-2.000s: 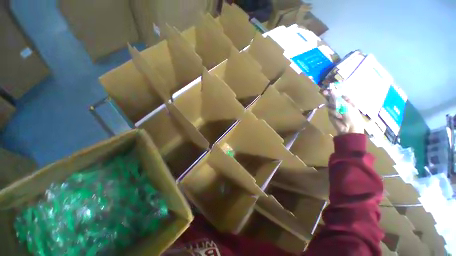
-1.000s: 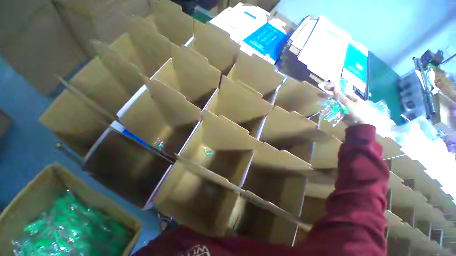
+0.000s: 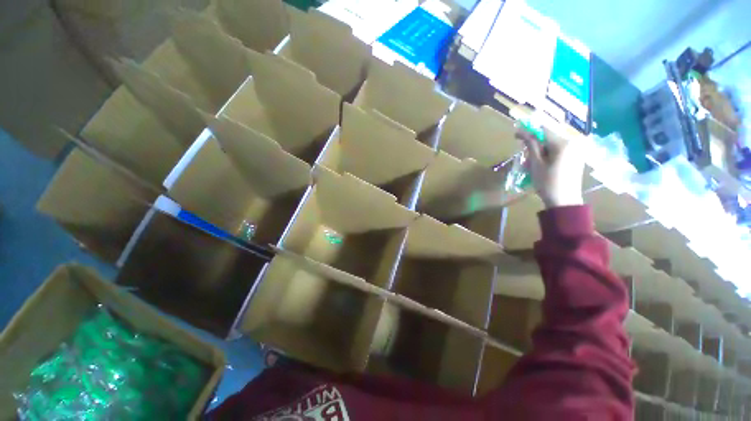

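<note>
My right hand (image 3: pixel 558 163), in a dark red sleeve, is over the far rows of open cartons (image 3: pixel 362 197). Its fingers hold small clear bags with green pieces (image 3: pixel 533 129). A blurred green spot shows in the carton just left of the hand. Small green bags (image 3: pixel 332 237) lie in two nearer cartons. The parts box (image 3: pixel 216 362), a loose brown carton full of green bags, is at the lower left. My left hand is not in view.
Flat printed sheets, white with blue (image 3: pixel 527 62), are stacked beyond the rows. Whitish clear plastic (image 3: pixel 675 193) lies along the right behind the cartons. Large brown boxes (image 3: pixel 37 82) and blue floor are at the left. A cluttered bench is at the far right.
My right hand has moved from over the printed sheets to the far cartons, its fingers now pointing down and left. The parts box has shifted towards the lower left of the view.
</note>
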